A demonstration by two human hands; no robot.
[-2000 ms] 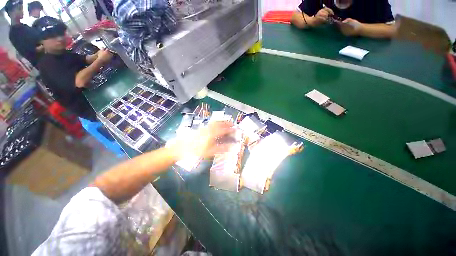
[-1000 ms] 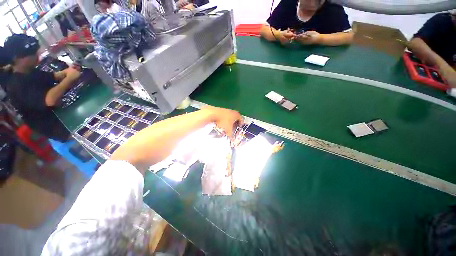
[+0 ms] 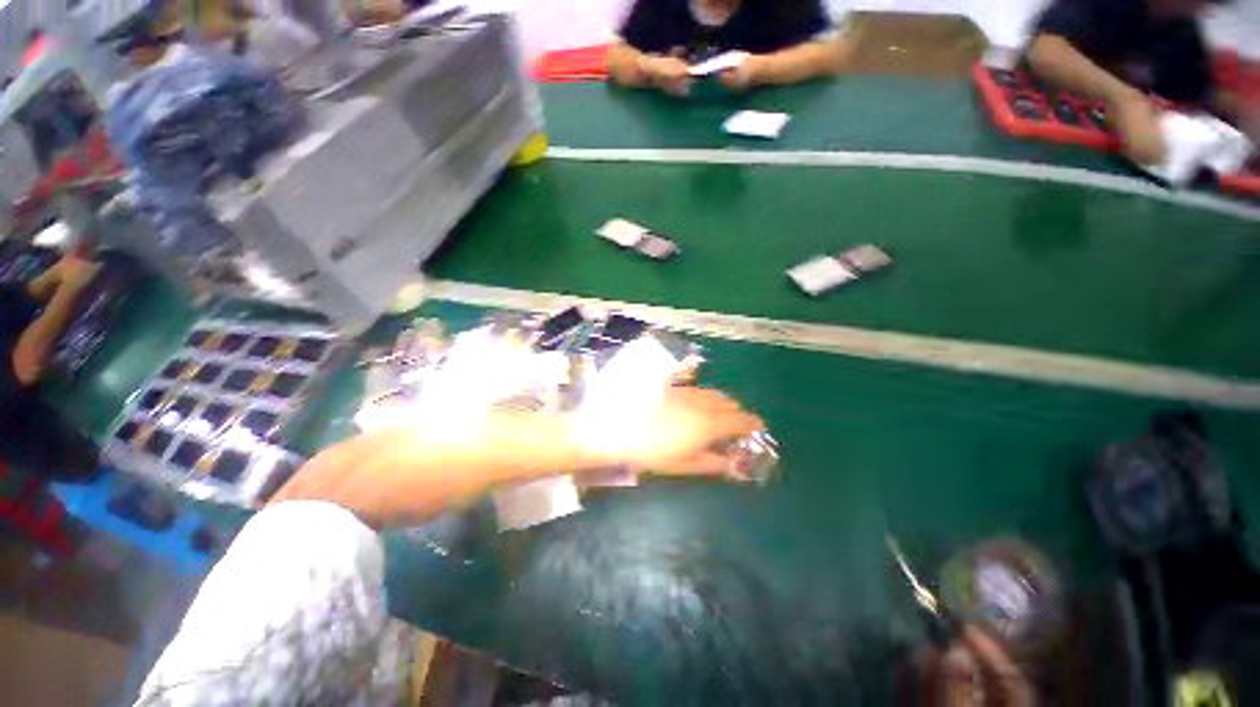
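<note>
My left hand (image 3: 684, 431) reaches in from the left, over the bench. Its fingertips close on a small shiny silvery thing (image 3: 753, 456), too blurred to name. Silver-white LCD modules (image 3: 539, 501) lie under and behind my left forearm, partly hidden and washed out by glare. My right hand (image 3: 984, 666) is blurred and cut off by the bottom edge. It holds what looks like a soldering iron (image 3: 912, 575), its bright tip pointing up and left. A round tub (image 3: 1006, 587) with silvery contents stands just beyond my right hand.
A clear tray (image 3: 221, 401) of dark screens lies left, before a grey machine (image 3: 373, 180) topped with cloth. Joined units (image 3: 840, 269) lie across the pale strip (image 3: 815, 336). A black frame (image 3: 1154, 483) stands right. People sit opposite, near a red tray (image 3: 1043, 111).
The view has swung right. My left hand has moved from the modules to their right, now with a shiny thing at its fingertips. My right hand, the iron and the tub have come into view.
</note>
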